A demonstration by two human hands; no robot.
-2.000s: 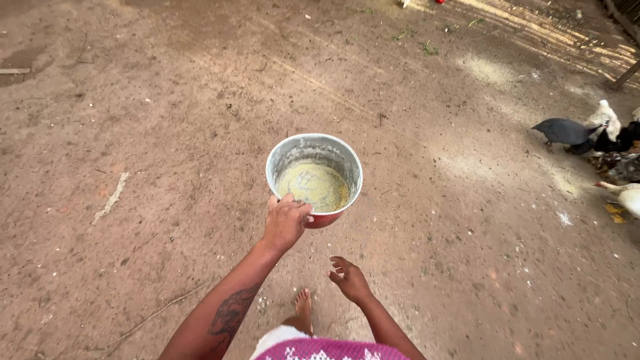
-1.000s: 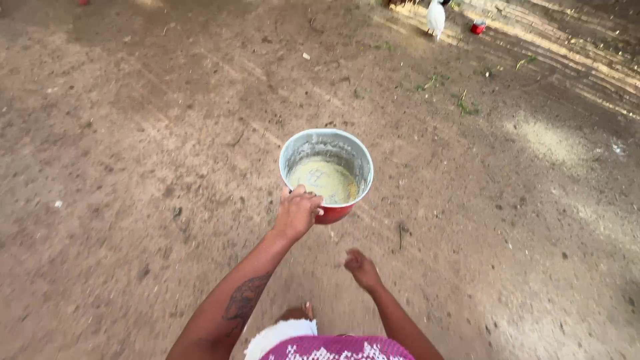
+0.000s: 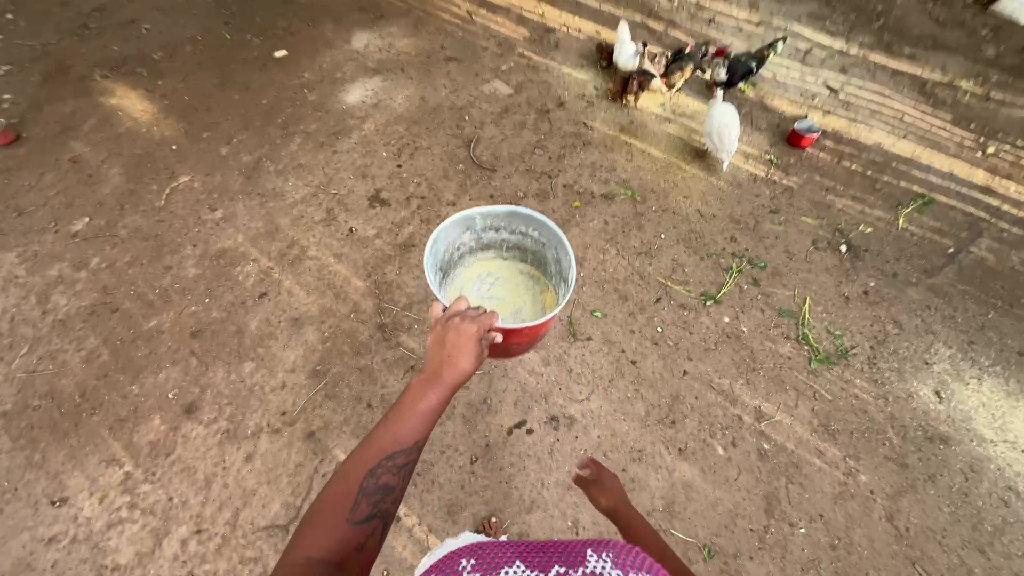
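My left hand (image 3: 462, 340) grips the near rim of a red metal pot (image 3: 524, 340), its fingers hooked over the edge. The pot is held out in front of me, its mouth turned up. Inside, a thin layer of pale yellowish meal (image 3: 504, 288) covers the bottom, and whitish residue coats the grey inner wall. My right hand (image 3: 600, 484) hangs below and to the right of the pot, touching nothing; its fingers look curled, but blur hides whether they are closed.
Several chickens (image 3: 680, 68) cluster at the upper right, with a white bird (image 3: 722, 130) nearer me. A small red pot (image 3: 803, 134) stands beside them. Green plant sprigs (image 3: 810, 336) lie on the dirt ground at the right. Part of a red object (image 3: 6, 133) shows at the left edge.
The view has swung, bringing the group of chickens and the small red pot further into sight. My left hand keeps its hold on the pot's rim throughout.
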